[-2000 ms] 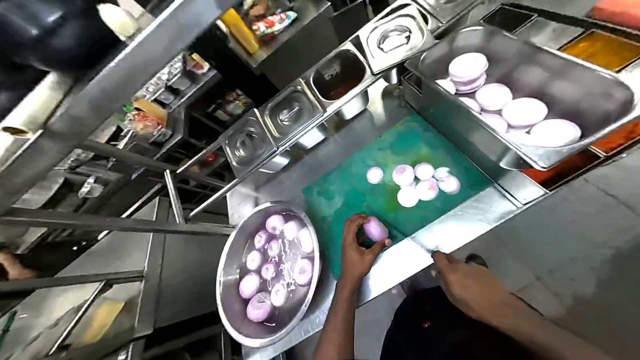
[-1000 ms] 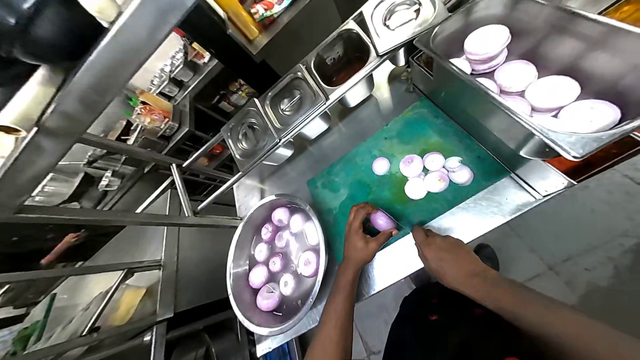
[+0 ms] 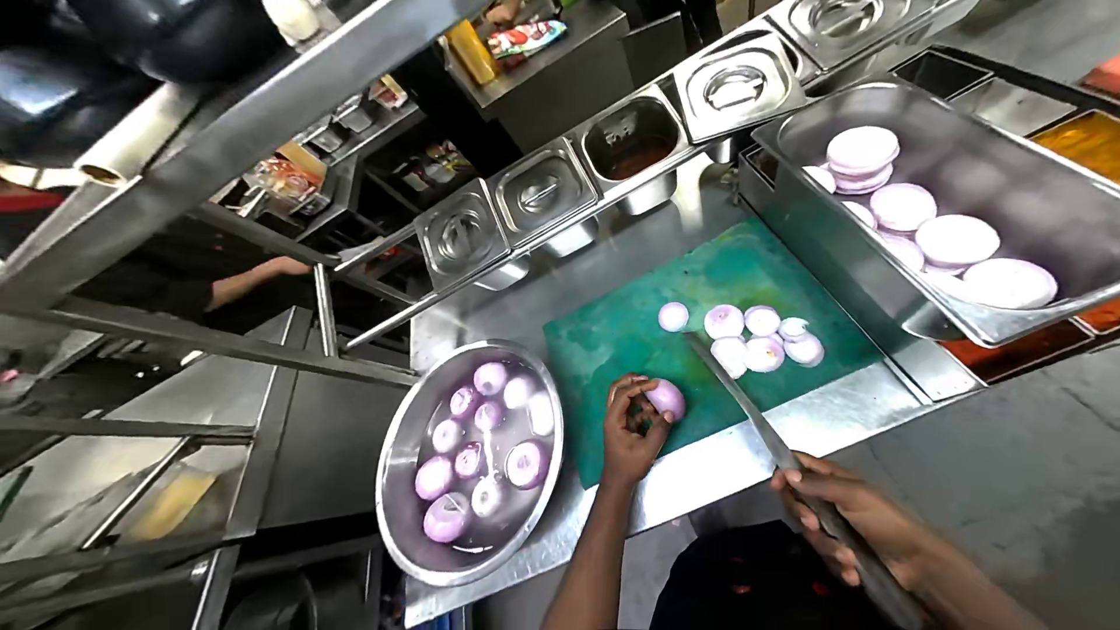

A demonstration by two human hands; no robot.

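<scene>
My left hand [image 3: 633, 429] grips a peeled red onion [image 3: 667, 399] on the green cutting board [image 3: 612, 332], near its front edge. A long knife [image 3: 744, 404] is in my right hand [image 3: 840, 516], its blade pointing up and left over the board, to the right of the onion and apart from it. Several onion end pieces [image 3: 763, 353] lie grouped on the board beyond the blade, with one piece [image 3: 673, 317] a little apart to the left. Left of the board, a round steel bowl [image 3: 557, 455] holds peeled onions in liquid.
A deep steel pan [image 3: 941, 140] with thick onion slices stands at the right. Lidded steel containers [image 3: 540, 194] and an open one with dark contents [image 3: 632, 149] line the rack behind the board. A metal frame [image 3: 201, 346] rises at the left. Another person's arm [image 3: 258, 282] shows beyond it.
The knife blade now shows plainly over the board, where it was hard to make out before. My left hand stays around the onion near the board's front edge.
</scene>
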